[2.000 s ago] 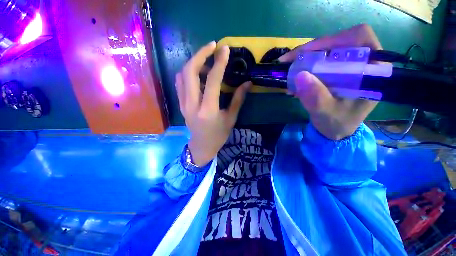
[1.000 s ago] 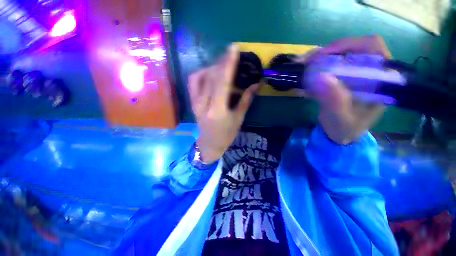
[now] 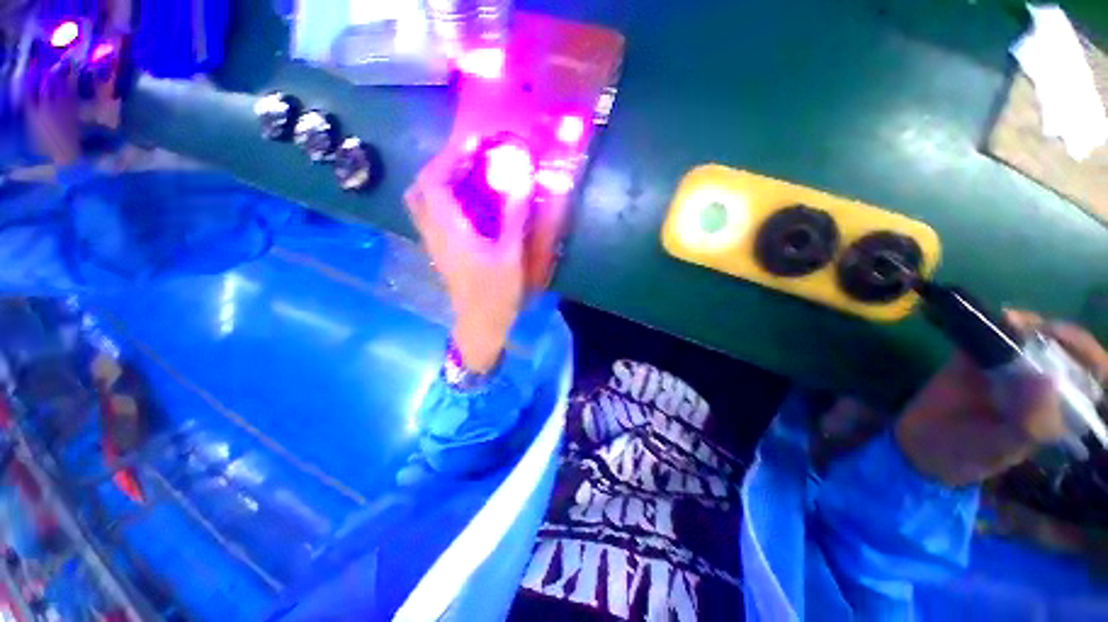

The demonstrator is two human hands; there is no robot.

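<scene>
A yellow fixture lies on the green mat. Its left hole is pale and empty; the other two hold round black parts. My right hand holds the glue syringe, its dark tip at the rightmost black part. My left hand holds a dark round part over the red-orange curing block, under the bright pink-purple glow. The glare hides whether that part touches the block.
Three shiny black-and-silver rounds lie left of the block. A whitish carton is behind it. White paper lies on a tan board at right. Another person's blue sleeve and hand are at left.
My left hand has left the fixture with the black part from its left hole and is now at the curing block. The syringe tip has moved right. The camera view has shifted and tilted.
</scene>
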